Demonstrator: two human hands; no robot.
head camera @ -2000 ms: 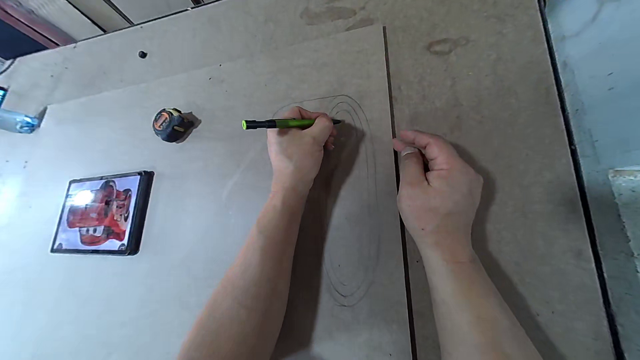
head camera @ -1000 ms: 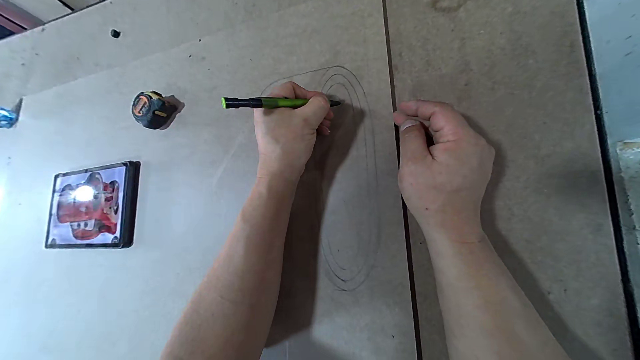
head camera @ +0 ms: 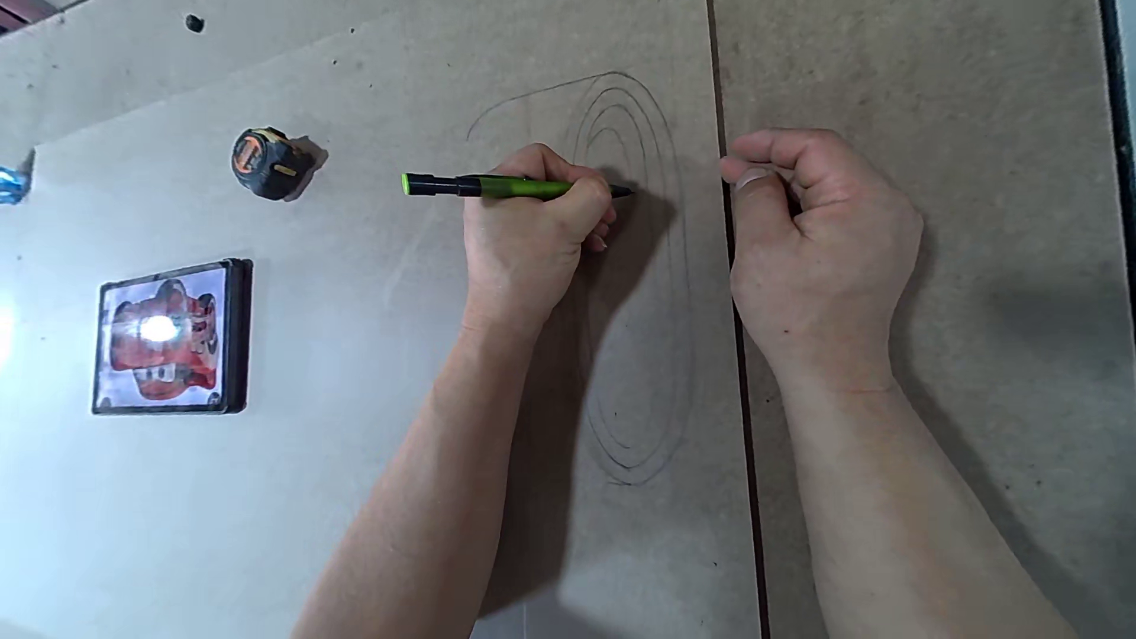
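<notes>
My left hand [head camera: 532,240] is closed around a green and black pen-like writing tool [head camera: 515,186], its dark tip at the upper part of a drawing. The drawing is of long nested ovals [head camera: 688,293] in thin dark lines on a pale sheet or board [head camera: 355,497]; a curved line runs left from its top. Hand and shadow hide part of its left side. To the right, my right hand [head camera: 816,213] rests with curled fingers beside the dark seam [head camera: 741,382]; nothing shows in it, though its palm side is hidden.
A tape measure [head camera: 266,163] lies at upper left. Below it, a dark-edged device or framed picture [head camera: 236,337] shows a red object under glare. A small dark piece [head camera: 194,23] is near the top, a blue translucent item [head camera: 12,185] at the left edge.
My left hand has moved down along the ovals with the writing tool, uncovering curved lines near their top. My right hand stays curled by the seam. The view has shifted closer.
</notes>
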